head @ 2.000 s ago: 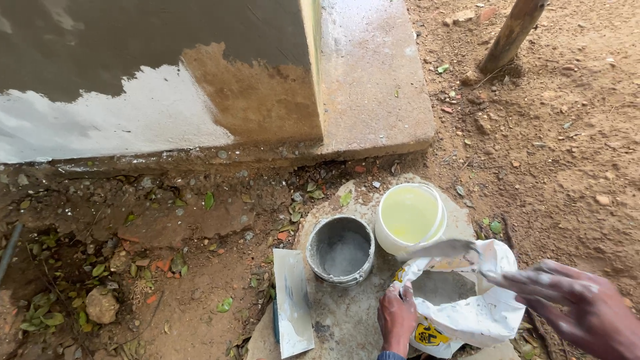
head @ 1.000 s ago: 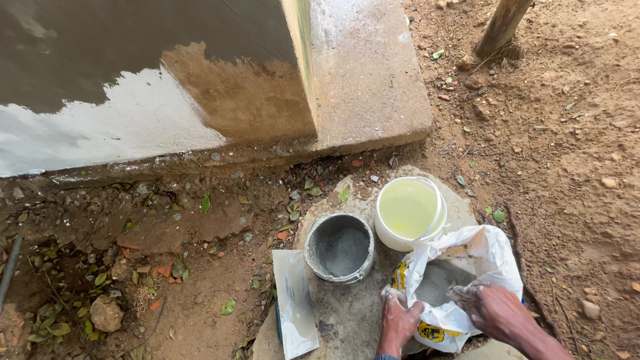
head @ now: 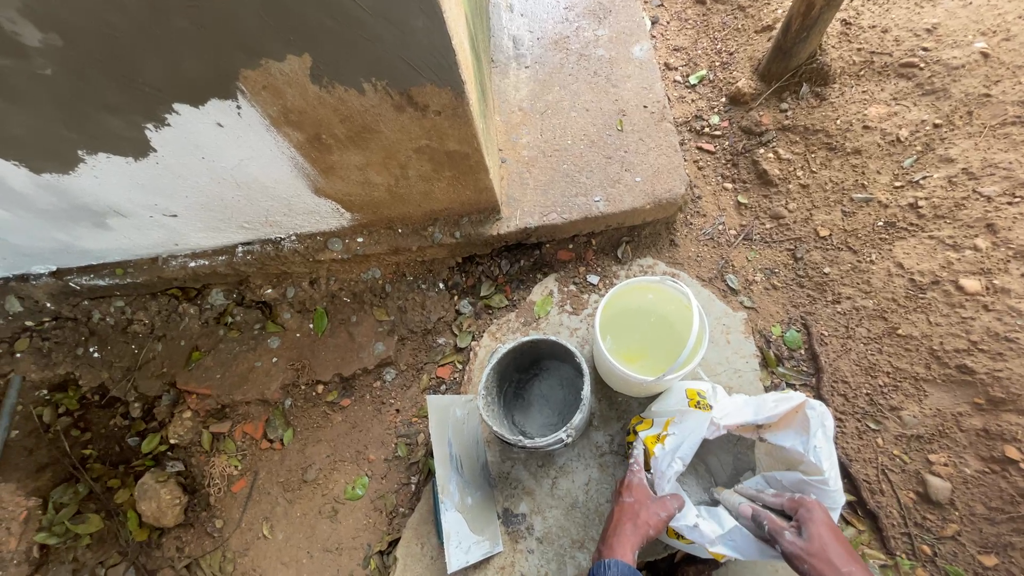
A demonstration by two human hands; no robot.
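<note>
A white plastic bag (head: 808,448) with yellow and black print stands with its mouth spread, grey powder (head: 720,468) inside. My left hand (head: 640,508) grips the bag's left side, thumb toward the opening. My right hand (head: 792,524) is at the near right edge of the mouth, its fingers coated in grey dust and reaching inward; whether it holds a tool cannot be told. Left of the bag is a small bucket (head: 486,400) with grey material in it. Behind the bag stands a white bucket (head: 620,376) of yellowish-green liquid. A flat metal plastering trowel (head: 464,484) lies at the left.
The buckets, bag and trowel rest on a flat stone slab (head: 552,496). Ahead are a partly coated wall (head: 376,152) and a concrete ledge (head: 584,136). A wooden post (head: 800,40) rises at the upper right. Soil, a stone (head: 160,498) and leaves lie around.
My right hand came down from above the bag's right side to its mouth. The metal tool seen with it two seconds ago no longer shows clearly. My left hand stays at the bag's left side.
</note>
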